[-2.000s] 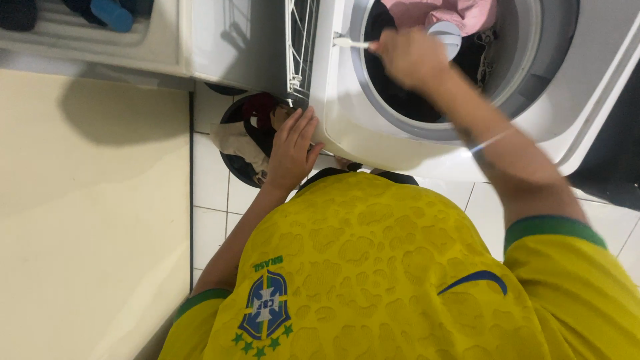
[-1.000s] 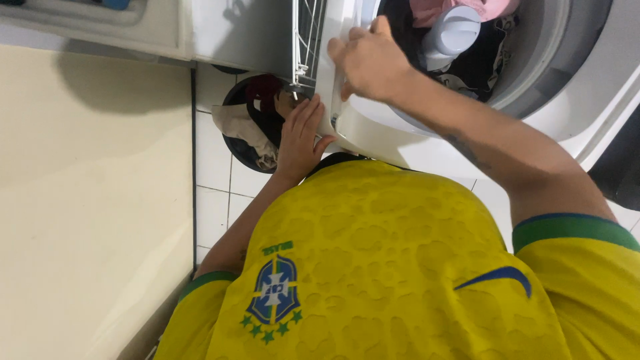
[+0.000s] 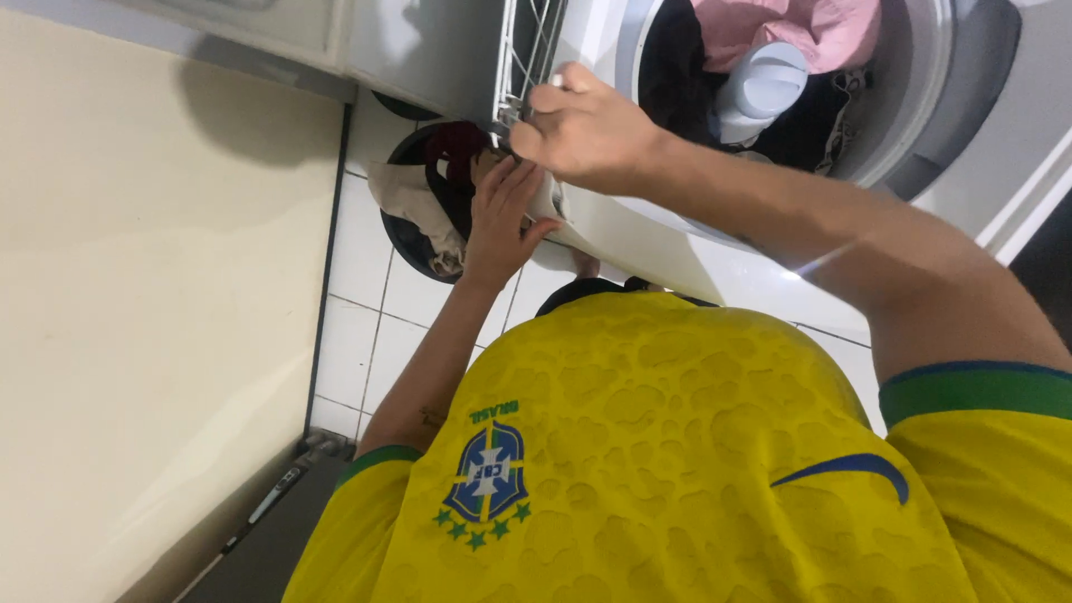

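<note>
My right hand (image 3: pixel 586 126) is closed at the near left corner of a top-loading washing machine (image 3: pixel 712 260), with the end of a slim white brush handle (image 3: pixel 557 80) showing above its fingers; the brush head is hidden. Just below it, my left hand (image 3: pixel 502 213) lies against the machine's corner with the thumb spread, and nothing is seen in its grasp. Inside the open drum (image 3: pixel 921 92) are a pink cloth (image 3: pixel 825 33) and dark cloths (image 3: pixel 674 75) around a pale blue-grey agitator (image 3: pixel 766 79).
A white wire rack (image 3: pixel 508 75) stands along the machine's left side. Beneath it, a dark round tub (image 3: pixel 402 230) on the tiled floor holds beige, maroon and black clothes. A cream wall panel (image 3: pixel 167 251) fills the left. A grey item (image 3: pixel 285 511) is at lower left.
My right hand has moved from over the drum opening, where it held the white brush, left and down to the machine's corner beside my left hand. My left hand stays near that corner.
</note>
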